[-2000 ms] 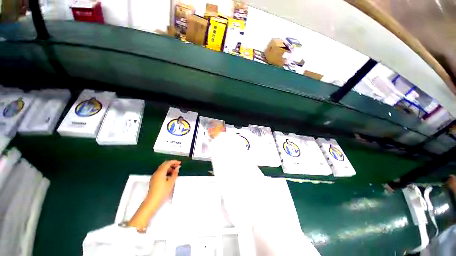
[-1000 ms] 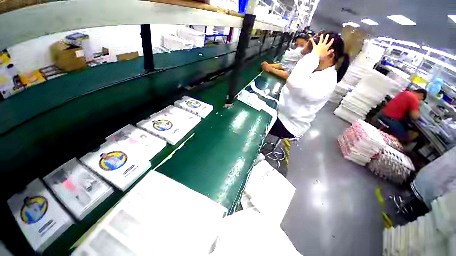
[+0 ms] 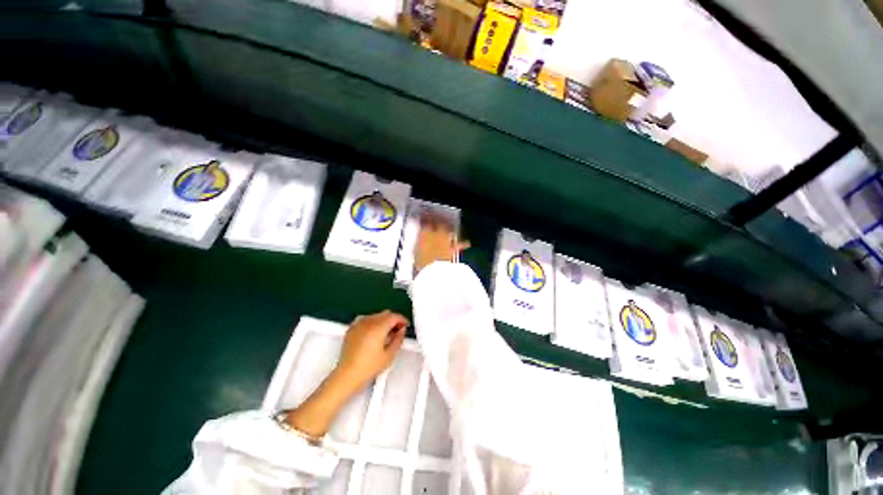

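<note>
A white tray (image 3: 431, 411) with long slots lies on the green surface in front of me. The slots I can see hold nothing; my right sleeve hides part of it. My left hand (image 3: 373, 343) is over the tray's far edge with its fingers curled in, and no object shows in it. My right hand (image 3: 438, 244) reaches into a narrow open white box (image 3: 409, 266) in the row beyond the tray. Its fingers are blurred, and whether they hold anything is hidden. A white box with a round blue-and-yellow picture (image 3: 366, 227) stands just left of it.
More white boxes, some with the round picture (image 3: 526, 280) and some open (image 3: 278, 205), line the far side to both sides. A stack of white trays (image 3: 58, 358) leans at the left. A green shelf (image 3: 387, 106) runs above the row, with cartons (image 3: 494, 39) beyond it.
The view has swung from the aisle and other people back to the bench. Both hands now show clearly, the right one at an open box. More boxes show in the row.
</note>
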